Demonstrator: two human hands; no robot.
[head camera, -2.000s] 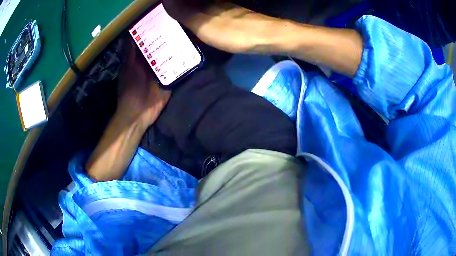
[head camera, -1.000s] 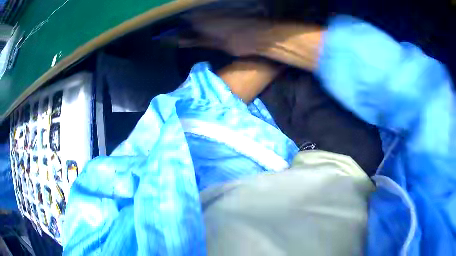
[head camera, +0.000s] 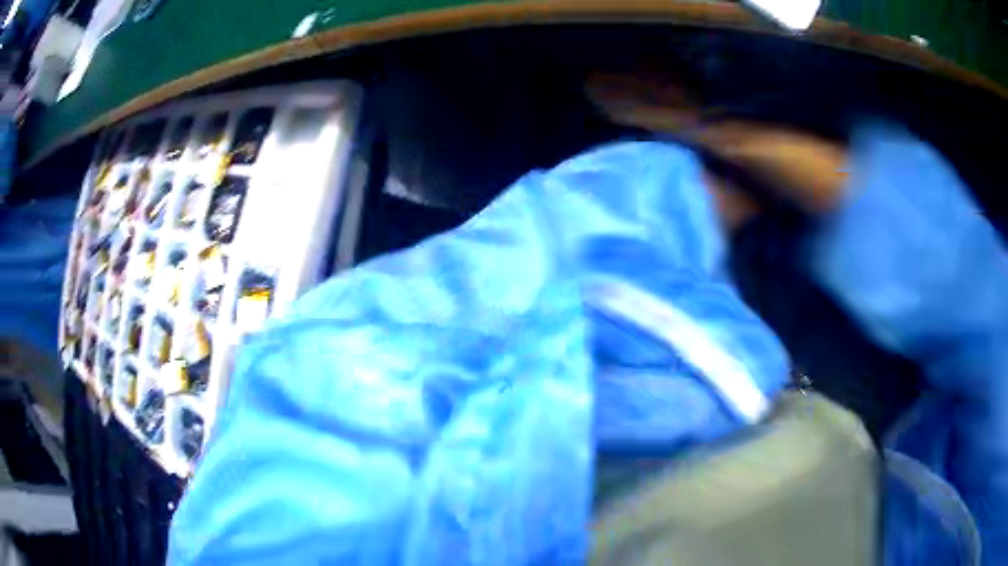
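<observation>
My right hand (head camera: 647, 100) is a dark blur below the bench edge, reaching left from its blue sleeve. Its fingers and anything in them cannot be made out. My left sleeve (head camera: 475, 332) crosses the middle of the view. Only a dim patch of skin shows at its cuff, beside my right forearm; my left hand itself is hidden. No phone can be seen. A white foam tray (head camera: 304, 188) at the left holds rows of small dark units with yellow-edged parts.
The wood-coloured bench edge (head camera: 442, 24) curves across the top, with green mat (head camera: 221, 39) behind it. A white piece (head camera: 787, 9) is cut off by the top edge. Small white bits lie on the mat. The dark area under the bench shows little detail.
The view has swung left, bringing the foam tray in and moving my arms right in the picture. The lit phone seen two seconds ago, held low, is out of sight.
</observation>
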